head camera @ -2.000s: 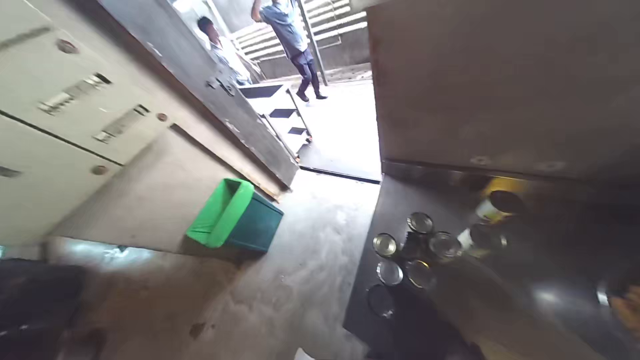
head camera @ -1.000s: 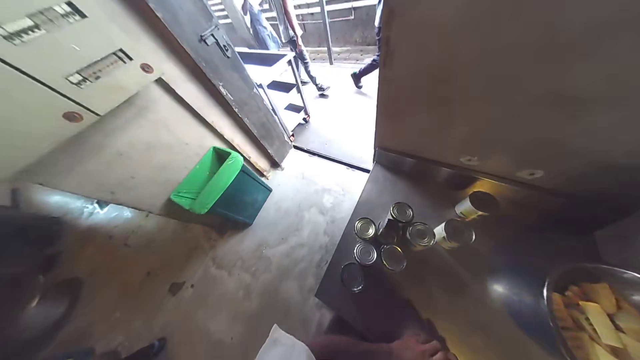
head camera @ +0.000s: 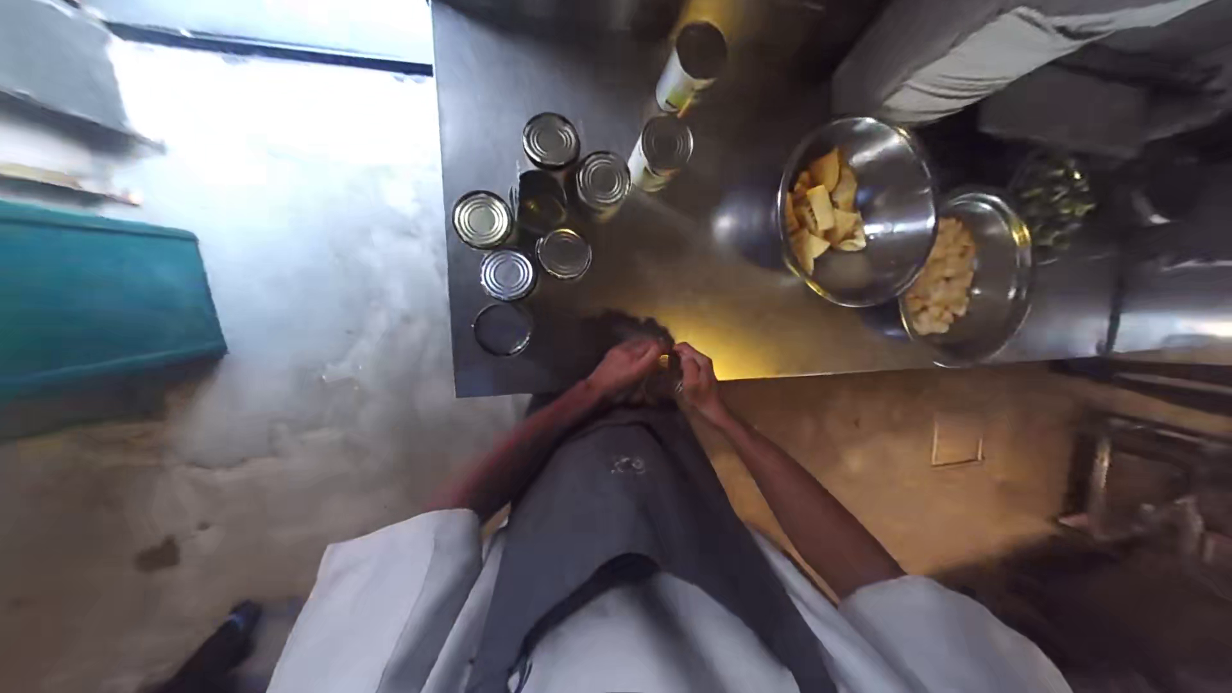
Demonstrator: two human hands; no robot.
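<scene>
My left hand (head camera: 628,368) and my right hand (head camera: 697,373) are close together at the front edge of the steel table (head camera: 616,279). Their fingers meet around a small yellowish thing, too small and blurred to name; which hand grips it I cannot tell. To the left of my hands stands a group of metal tins, among them a tin with a ribbed lid (head camera: 507,274) and a dark-looking round tin (head camera: 502,329). Two labelled tins, one (head camera: 666,144) nearer and one (head camera: 700,50) farther, are beyond my hands.
On the right are a steel bowl of yellow chunks (head camera: 905,250), a second steel bowl with pale diced pieces (head camera: 1011,279) and some greens (head camera: 1054,197). A person's pale sleeve (head camera: 1020,48) reaches in at the upper right. A teal bin (head camera: 106,289) stands on the floor at left.
The view has swung down to the table. One hand showed at the table's edge a second ago; both hands are now together there.
</scene>
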